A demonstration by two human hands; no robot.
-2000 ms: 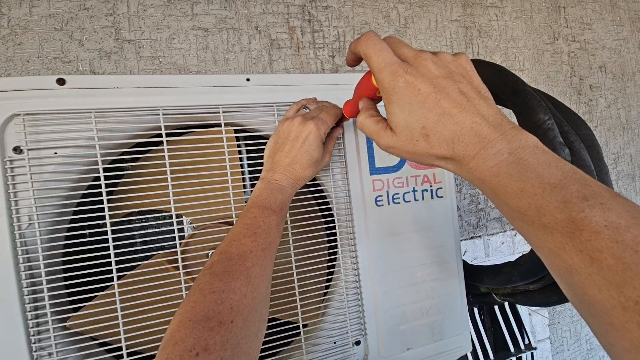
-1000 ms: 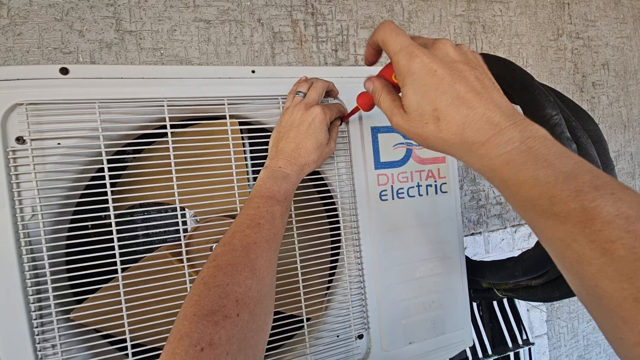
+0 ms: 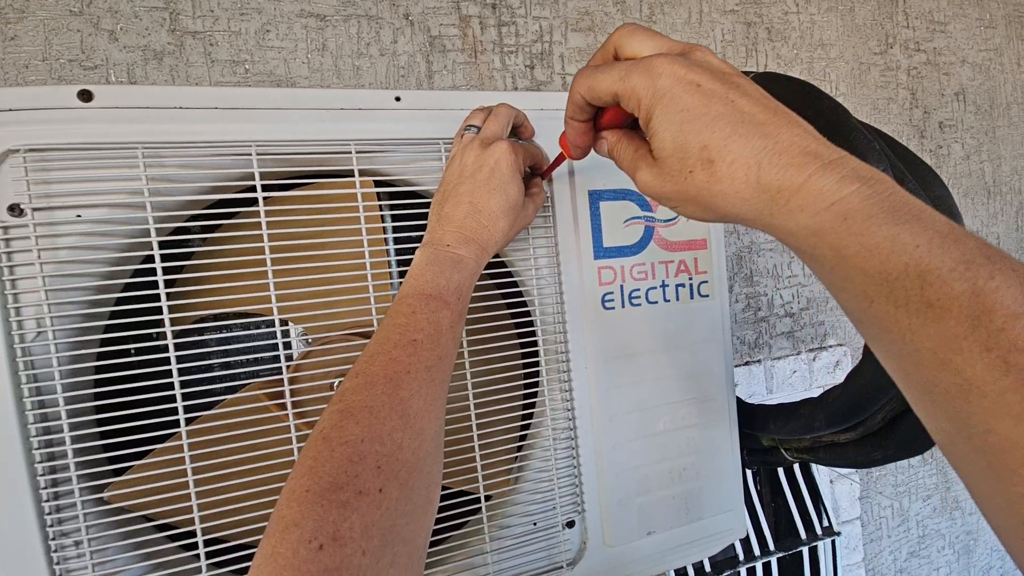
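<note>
My right hand (image 3: 680, 128) grips the red handle of a screwdriver (image 3: 612, 120), its red shaft slanting down and left. The shaft's end meets the fingertips of my left hand (image 3: 488, 180) at the upper right corner of a white wire fan grille (image 3: 264, 264). Those left fingers, one with a ring, are bent at the corner; whether they pinch a screw or the tip itself is hidden. The grille covers a tan fan (image 3: 280, 240) in the front of a white air conditioner outdoor unit (image 3: 656, 432).
A rough grey wall (image 3: 320, 44) stands behind the unit. Thick black insulated piping (image 3: 832, 424) loops at the right, partly behind my right arm. Below it is a rack of black and white bars (image 3: 788, 512). Screws or holes mark the casing's top and the grille's corners.
The screwdriver handle now sits deeper inside my right hand, whose fingers have curled closer around it. My left hand stays at the same grille corner.
</note>
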